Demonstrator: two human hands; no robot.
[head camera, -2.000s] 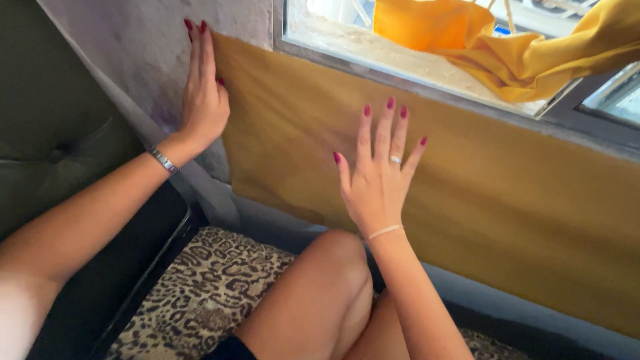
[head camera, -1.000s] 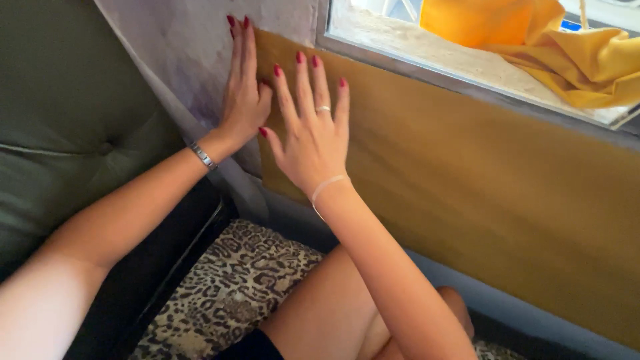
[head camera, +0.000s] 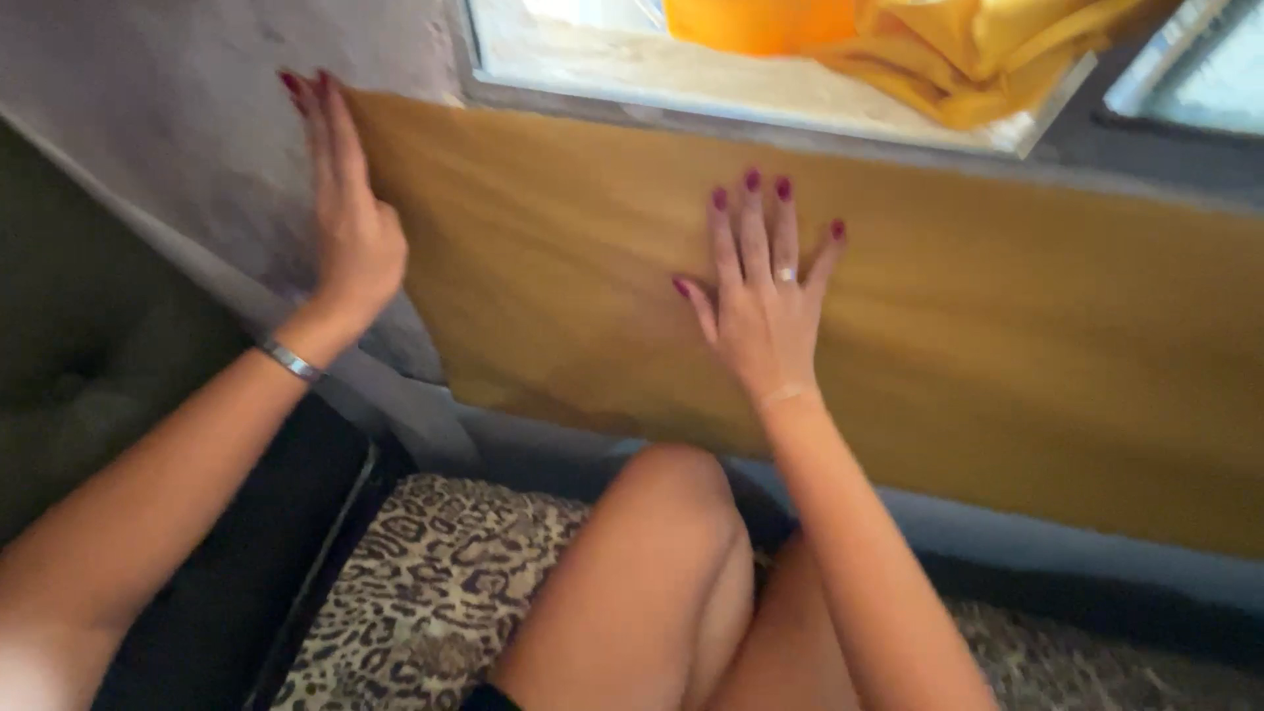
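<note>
A mustard-brown sheet of fabric or similar material (head camera: 592, 296) lies against the wall (head camera: 237, 128) below the window. My left hand (head camera: 351, 217) presses along its upper left edge, fingers together and pointing up, the fingertips at the corner. Flat on the sheet, right of its left part, rests my right hand (head camera: 765, 296) with fingers spread and a ring on one finger. Faint creases run across the sheet between and beside the hands. Neither hand grasps anything. A metal bracelet or watch band (head camera: 288, 359) is on my left wrist, a thin bracelet on my right.
Above the sheet is a window frame (head camera: 741, 123) with bunched orange-yellow cloth (head camera: 948, 59) on its sill. At left stands a dark tufted headboard or seat back (head camera: 89, 326). My bent legs rest by a leopard-print cushion or bedding (head camera: 434, 592) below the sheet.
A second ago my right hand was close beside my left near the sheet's left edge; now it is farther right on the sheet. My left hand remains at the left edge.
</note>
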